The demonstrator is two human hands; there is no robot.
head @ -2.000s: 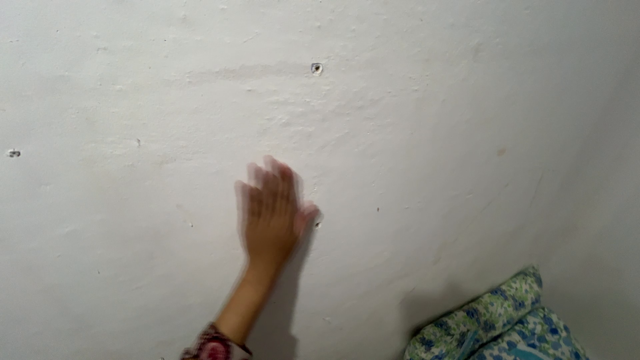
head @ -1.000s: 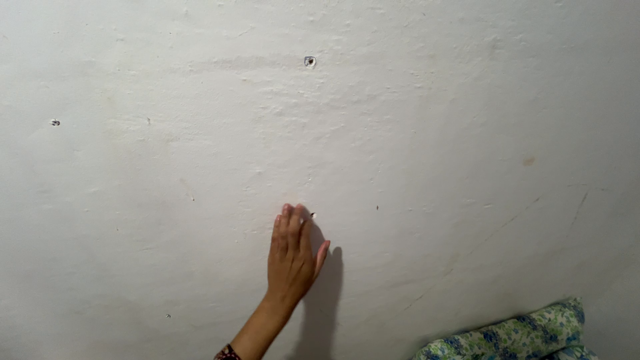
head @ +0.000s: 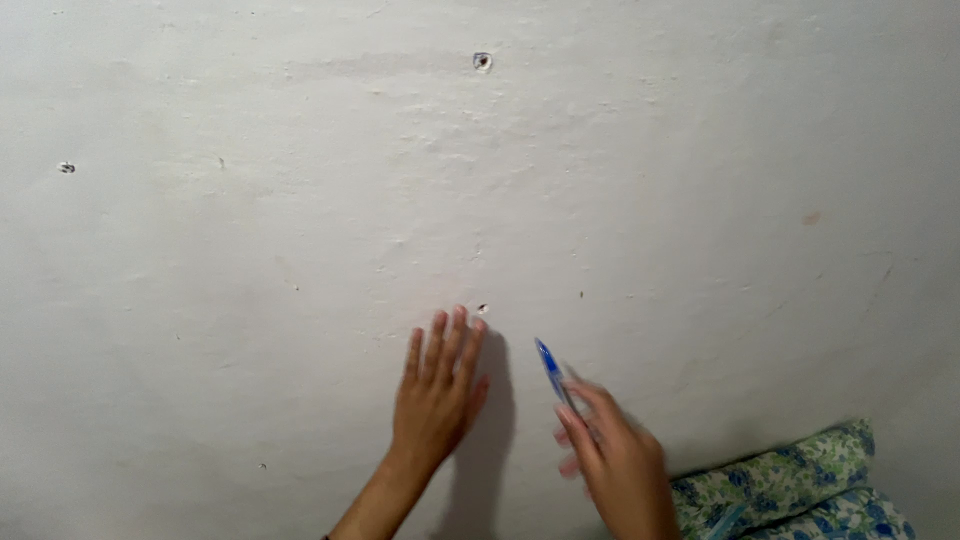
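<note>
My left hand [head: 436,397] rests against a white plastered wall [head: 337,210], its fingers extended upward and slightly apart. Just above its fingertips is a small hole [head: 483,308] in the plaster. To the right, my right hand [head: 619,450] holds a blue pen [head: 551,364] between thumb and fingers, its blue end pointing up and to the left. Whether that end touches the wall cannot be told. A shadow falls on the wall beside my left hand.
A larger hole [head: 482,62] is near the top centre, and another damaged spot [head: 67,167] is at the far left. Floral fabric [head: 780,472] in blue, green and white lies bunched at the lower right. A brownish stain [head: 811,218] marks the wall at the right.
My right hand has come into view with the blue pen. My left hand, moving and blurred two seconds ago, now lies just below the small hole.
</note>
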